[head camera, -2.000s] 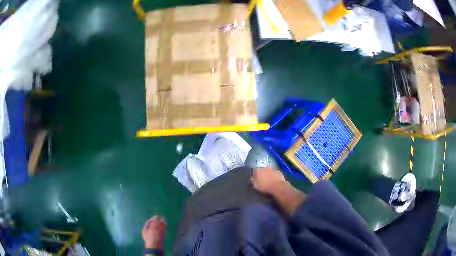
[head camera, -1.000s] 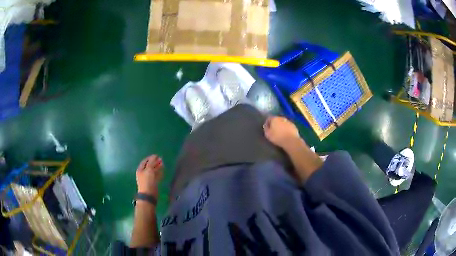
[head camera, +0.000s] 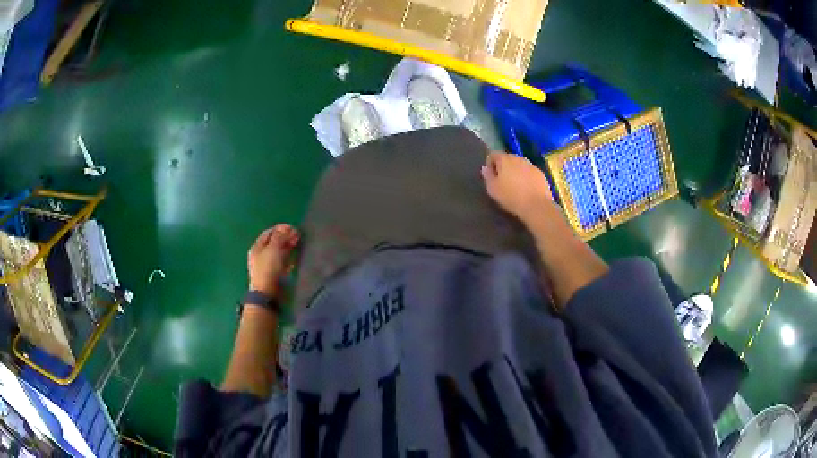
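The grey-brown apron (head camera: 403, 192) covers my lap below a blue-grey lettered shirt. My left hand (head camera: 272, 255), with a dark band on the wrist, hangs beside the apron's left edge, fingers loosely curled, nothing seen in it. My right hand (head camera: 512, 182) is at the apron's right edge, fingers bent; whether it pinches the cloth is unclear. My shoes stand on a white sheet (head camera: 391, 111) on the floor. The cardboard-covered trolley (head camera: 439, 31) with its yellow handle stands just ahead.
A blue stool (head camera: 618, 174) with a wood-edged seat stands to my right. Another yellow-framed trolley (head camera: 786, 210) is at far right, one more (head camera: 40, 295) at far left. A person's shoe (head camera: 694, 315) and dark leg are at lower right. A white scrap (head camera: 88, 161) lies on the green floor.
The view has tipped down and turned, so the trolley ahead, stool and shoes sit higher. My left hand shows higher beside the apron. My right hand stays at the apron's edge.
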